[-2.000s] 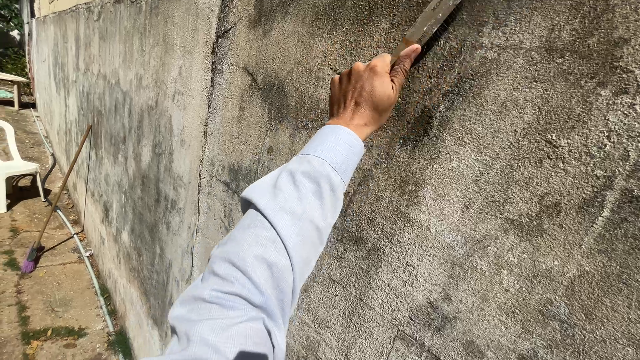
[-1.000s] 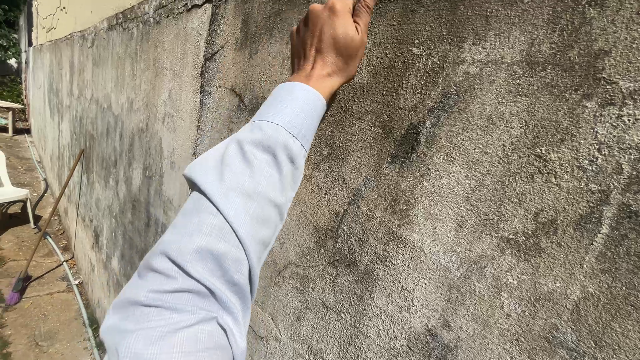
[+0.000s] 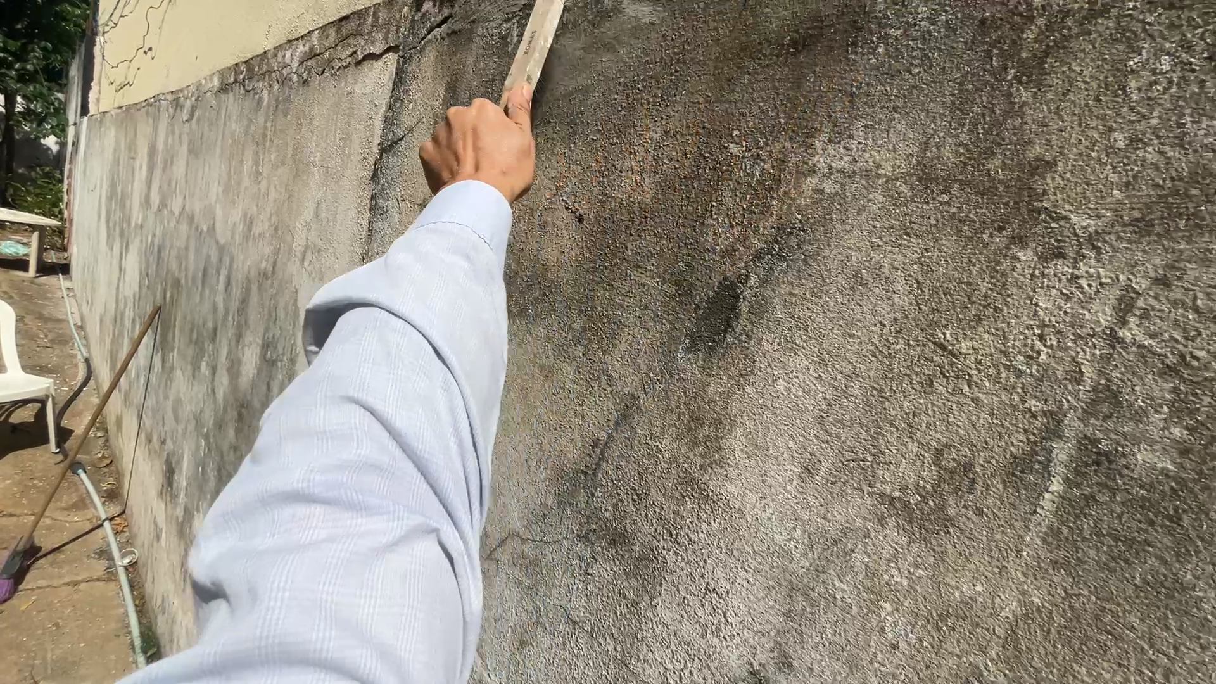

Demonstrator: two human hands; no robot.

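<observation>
My left hand [image 3: 484,142], at the end of a light blue checked sleeve, is raised against the upper part of a rough, stained cement wall [image 3: 807,380]. Its fingers are closed around a narrow, flat, pale tool [image 3: 534,47], with the thumb along it. The tool slants up to the right and bears small writing; its far end is cut off by the top edge, so its kind cannot be told. Dark patches and thin cracks mark the wall below and right of the hand. My right hand is out of view.
Along the wall's foot at left runs a hose [image 3: 119,560]. A broom [image 3: 90,427] with purple bristles leans on the wall. A white plastic chair [image 3: 24,385] and a pale bench [image 3: 28,218] stand farther left. Cream wall [image 3: 218,43] rises above the ledge.
My left hand has moved left along the wall since two seconds ago, still holding the flat tool. One second ago, hand and tool were partly beyond the top edge; both show more now.
</observation>
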